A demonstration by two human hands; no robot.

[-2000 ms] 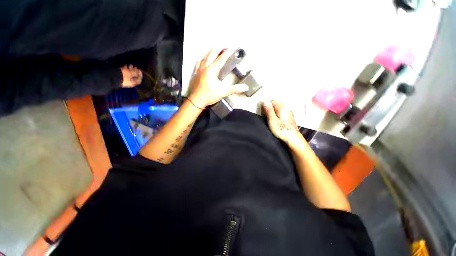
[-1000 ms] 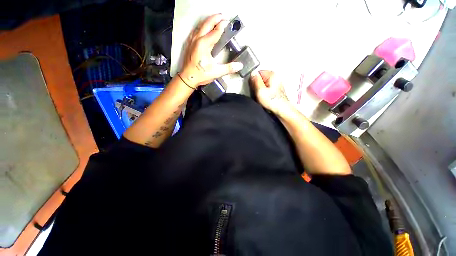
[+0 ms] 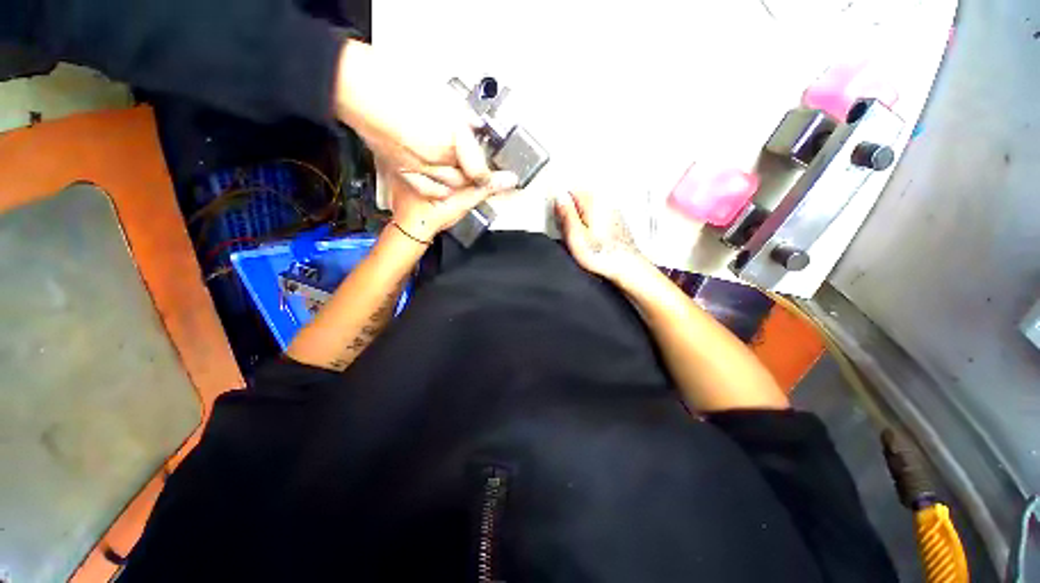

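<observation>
A grey steel bar with a hole in its end and square blocks attached [image 3: 522, 157] is at the near left of the white tabletop [image 3: 639, 91]. My left hand [image 3: 428, 205] holds it, thumb against the square block. Another person's hand [image 3: 416, 120] reaches over from the left and covers most of my left hand and part of the bar. My right hand [image 3: 593, 237] rests at the table's near edge, right of the part. Its fingers are partly curled, and I cannot tell whether it holds anything.
A second steel bar with round pegs [image 3: 819, 199] lies at the right, beside square blocks and pink cloths or wrappings [image 3: 713, 194]. A blue bin [image 3: 265, 285] with metal parts is at the left. An orange machine panel [image 3: 171, 273] stands further left. A yellow-orange tool [image 3: 940, 541] is at lower right.
The other person's arm has come in from the upper left, its hand now over my left hand and the bar. The view has shifted slightly. My right hand stays near the table edge.
</observation>
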